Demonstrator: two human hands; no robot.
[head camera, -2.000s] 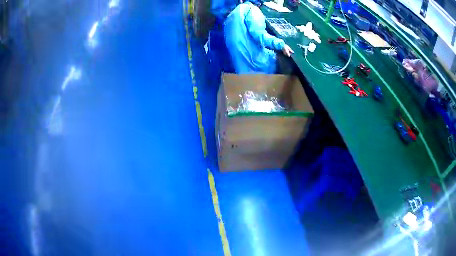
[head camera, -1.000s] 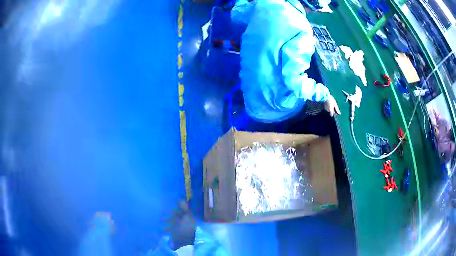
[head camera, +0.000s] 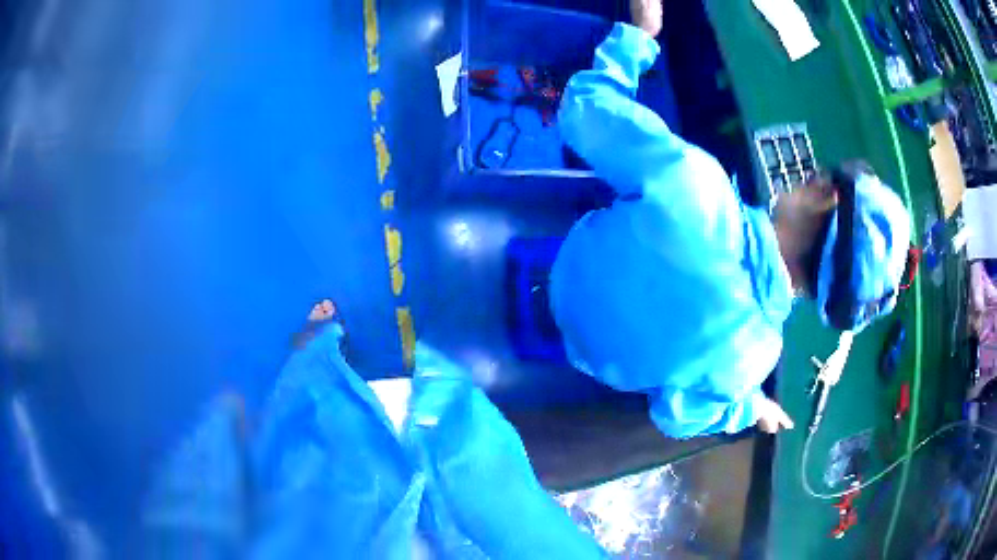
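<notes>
My blue coat spreads over the lower left, with a foot showing beyond its hem. A blurred pale blue sleeve (head camera: 197, 470) lies at the lower left; my left hand (head camera: 238, 411) seems to be a faint brownish smear at its tip, too blurred to show its fingers. My right hand is not in view. Nearest in front, a cardboard box (head camera: 730, 498) is cut off by the bottom edge, with shiny clear plastic (head camera: 629, 512) inside. No contact between my hands and the box shows.
A person (head camera: 667, 284) in a blue coat and cap leans over the green bench (head camera: 804, 465). A blue tote (head camera: 536, 173) holding red and black leads stands beyond. The bench carries a gridded tray (head camera: 785, 155), a white cabled tool (head camera: 836, 363) and red clamps (head camera: 846, 510). A yellow line (head camera: 394, 257) crosses the floor.
The view has moved forward along the bench. The cardboard box has slid down out of frame, the other person appears larger with one arm stretched over the tote, and more of my coat shows.
</notes>
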